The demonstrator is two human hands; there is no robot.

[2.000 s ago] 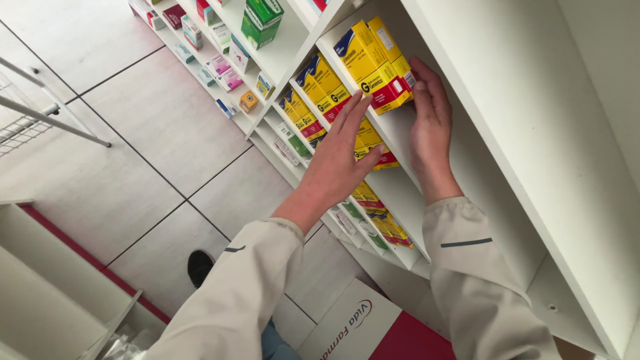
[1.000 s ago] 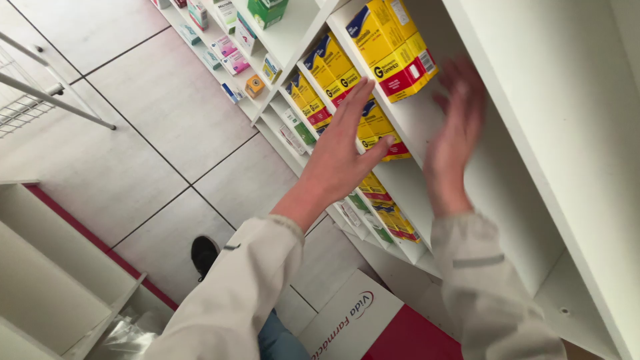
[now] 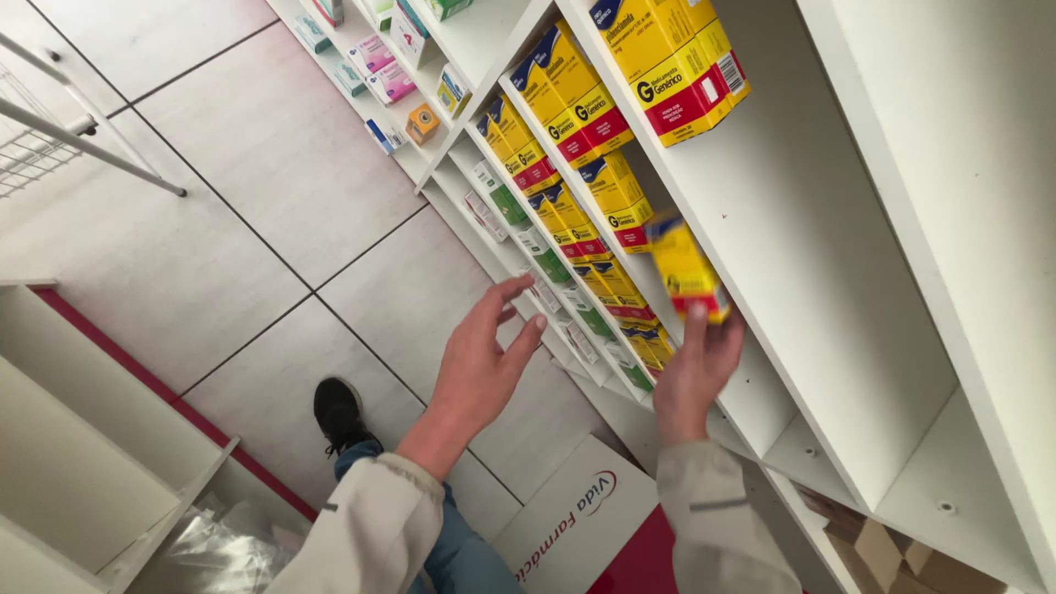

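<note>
My right hand point(image 3: 697, 371) grips the lower end of a yellow and red medicine box point(image 3: 685, 268), slightly blurred, at the shelf just below the upper one. Beside it on that shelf are a single yellow box point(image 3: 615, 198) and a larger group of yellow boxes point(image 3: 569, 95). My left hand point(image 3: 487, 355) hangs over the floor left of the shelving, fingers apart and holding nothing. A stack of yellow medicine boxes point(image 3: 681, 74) stands on the shelf above. More yellow boxes point(image 3: 516, 144) line the shelf below.
White shelf boards point(image 3: 883, 206) rise at the right. Green and white boxes point(image 3: 540, 256) fill a low shelf. A white and red printed panel point(image 3: 577, 511) lies below. Left are a metal wire rack point(image 3: 49, 132), another shelf unit point(image 3: 91, 371) and clear plastic bags point(image 3: 219, 549). Cardboard point(image 3: 891, 553) shows lower right.
Both hands have left the stack on the upper shelf. The right hand has moved down and now holds a yellow box; the left has drawn back from the shelving.
</note>
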